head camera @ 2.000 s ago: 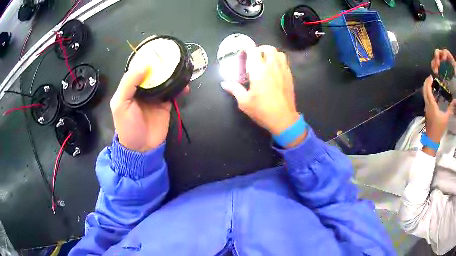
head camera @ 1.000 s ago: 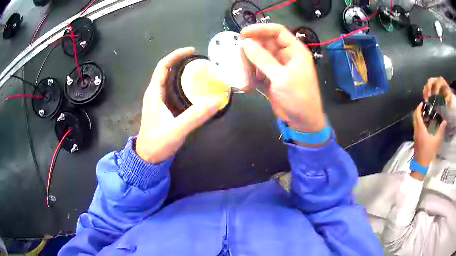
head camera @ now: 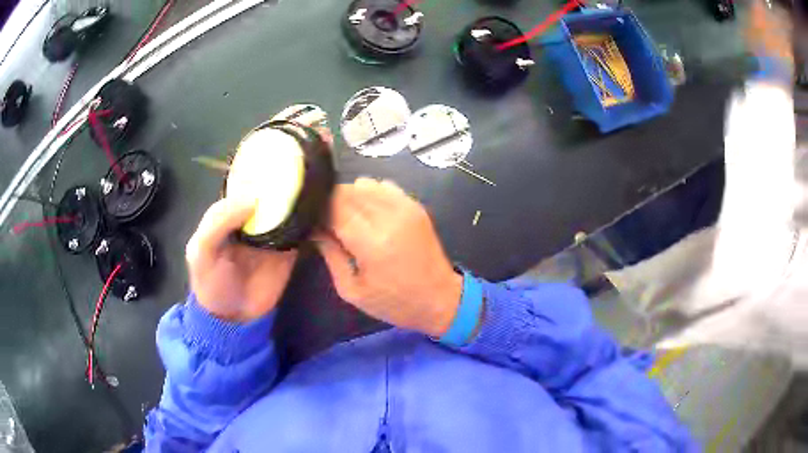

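Note:
My left hand (head camera: 232, 265) holds a black round housing (head camera: 316, 181) by its rim, tilted, its pale cream face disc (head camera: 268, 180) facing up and left. A blurred tan sliver (head camera: 211, 163) pokes out at its left edge. My right hand (head camera: 385, 252) is at the housing's right side, fingers bent, with a dark bit at the fingertips, perhaps a lead wire; the grip is partly hidden. Two circuit boards, one silvery (head camera: 376, 121) and one white (head camera: 440, 135), lie on the bench beyond my hands. Another pale disc (head camera: 301, 114) shows partly behind the housing.
Black units with red wires lie at left (head camera: 130, 185) and beyond the work (head camera: 493, 55). A blue bin (head camera: 651, 75) of tan sticks stands at the upper right. A loose stick (head camera: 477, 172) lies by the boards. A neighbour's blurred sleeve (head camera: 760, 177) is at right.
The white board that my right hand held is out of it, and two boards lie on the bench. My right hand has moved down to the housing's right side. The neighbour's arm has moved up.

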